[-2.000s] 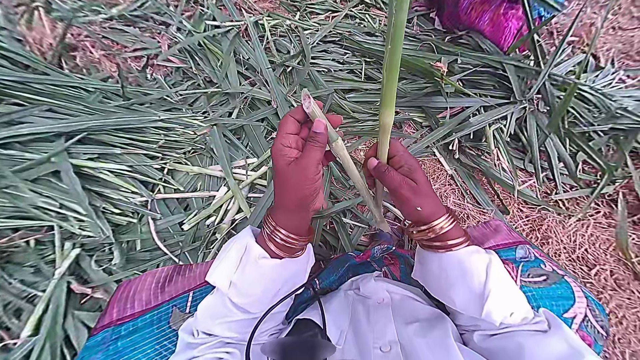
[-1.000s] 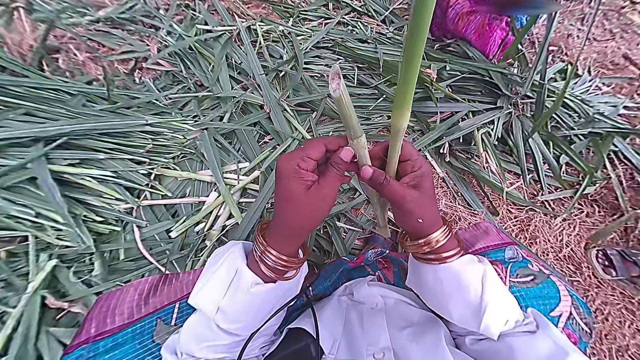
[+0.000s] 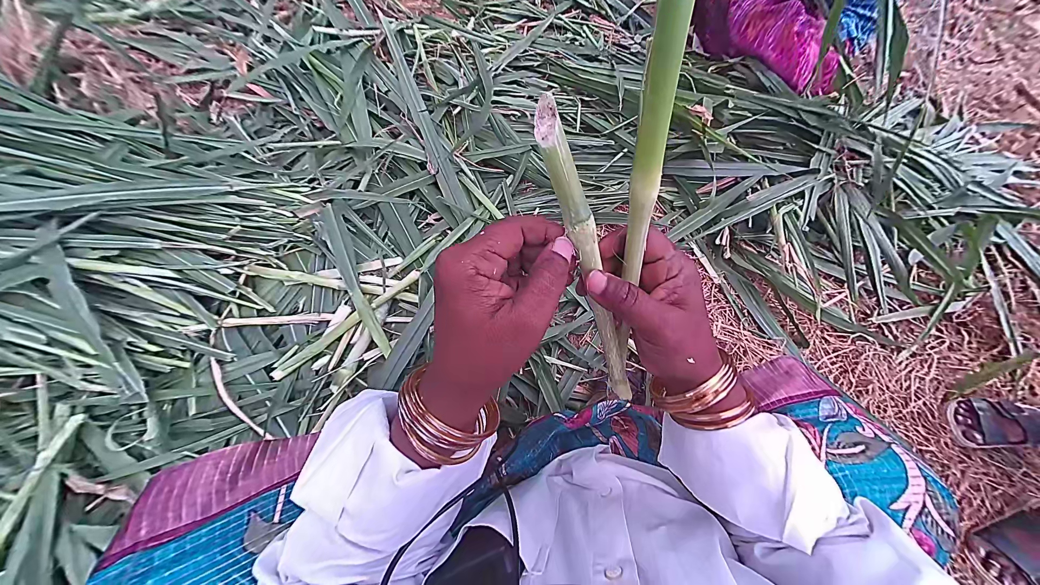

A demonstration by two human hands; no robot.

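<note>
A pale, cut plant stalk (image 3: 573, 195) stands tilted in front of me, its cut end up and its lower end near my lap. Beside it rises a thicker green stalk (image 3: 656, 122) that runs out of the top of view. My right hand (image 3: 670, 309) grips both stalks near their lower parts, thumb across the pale one. My left hand (image 3: 491, 305) has its thumb and forefinger pinched together at the left side of the pale stalk, by its joint; whether anything thin lies between them is hidden. Both wrists wear gold-coloured bangles.
Long green leaves (image 3: 146, 195) cover the ground ahead and to the left, with cut pale stalk pieces (image 3: 349, 325) among them. Dry straw (image 3: 902, 398) lies at right, near a sandal (image 3: 995, 422). Pink and purple cloth (image 3: 768, 36) shows at the top right. A patterned cloth (image 3: 203, 504) covers my lap.
My left hand has moved from the upper part of the pale stalk down its side, closer to my right hand. The sandal at right has come into view.
</note>
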